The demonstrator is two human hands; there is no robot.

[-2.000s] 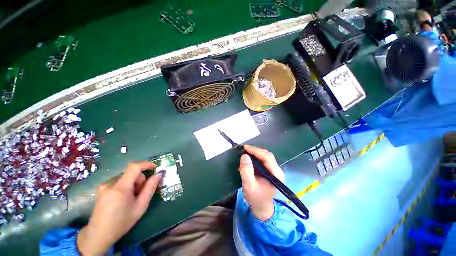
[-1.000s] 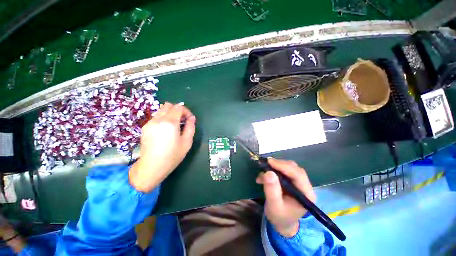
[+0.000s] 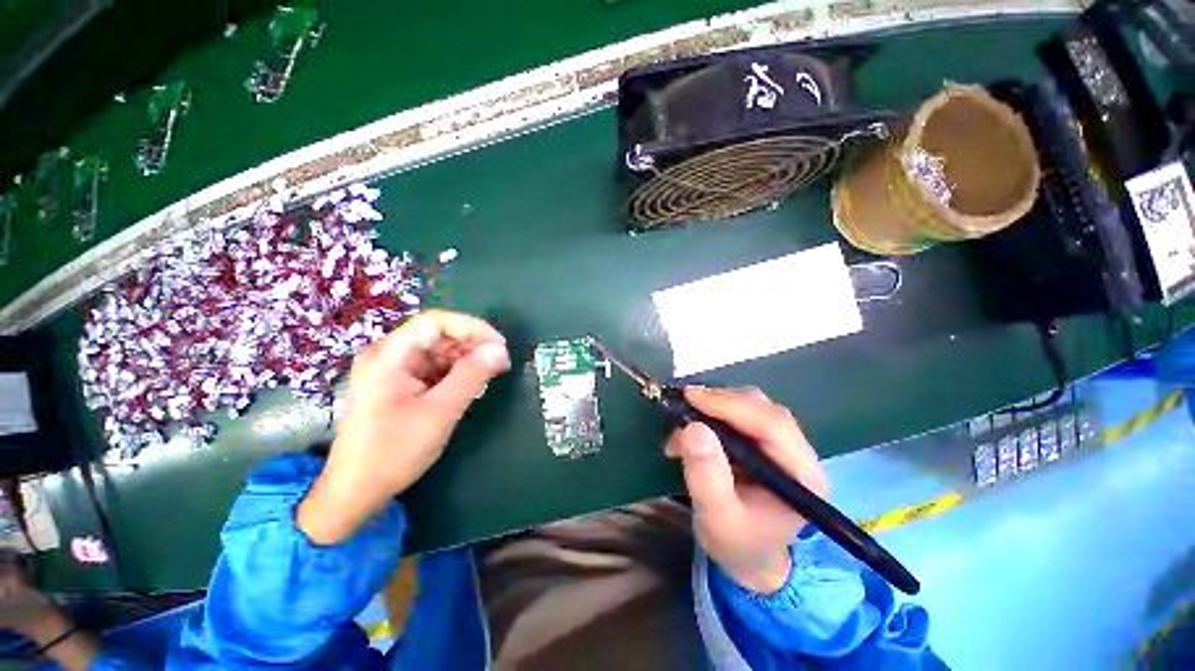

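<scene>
A small green circuit board (image 3: 570, 400) with a pale lower part lies flat on the bench between my hands. My right hand (image 3: 750, 485) grips the black soldering iron (image 3: 799, 498); its thin metal tip is at the board's upper right corner. My left hand (image 3: 413, 400) is left of the board, thumb and forefinger pinched together, above the bench. Whether a tiny part is between the fingertips is too small to tell. The pile of white-and-red wired parts (image 3: 243, 308) lies behind and left of my left hand.
A black fan (image 3: 740, 177), a tan cardboard tube (image 3: 878, 203) with small bits inside, and a white card (image 3: 760, 308) with a wire loop stand beyond the board. Black equipment (image 3: 1068, 262) is at right. Beyond the pale rail (image 3: 524, 118) are several boards. Another person's hand (image 3: 33, 610) shows at lower left.
My left hand has come back from the pile's right edge, towards me. The iron tip has moved left onto the board's upper right corner. The view has shifted slightly.
</scene>
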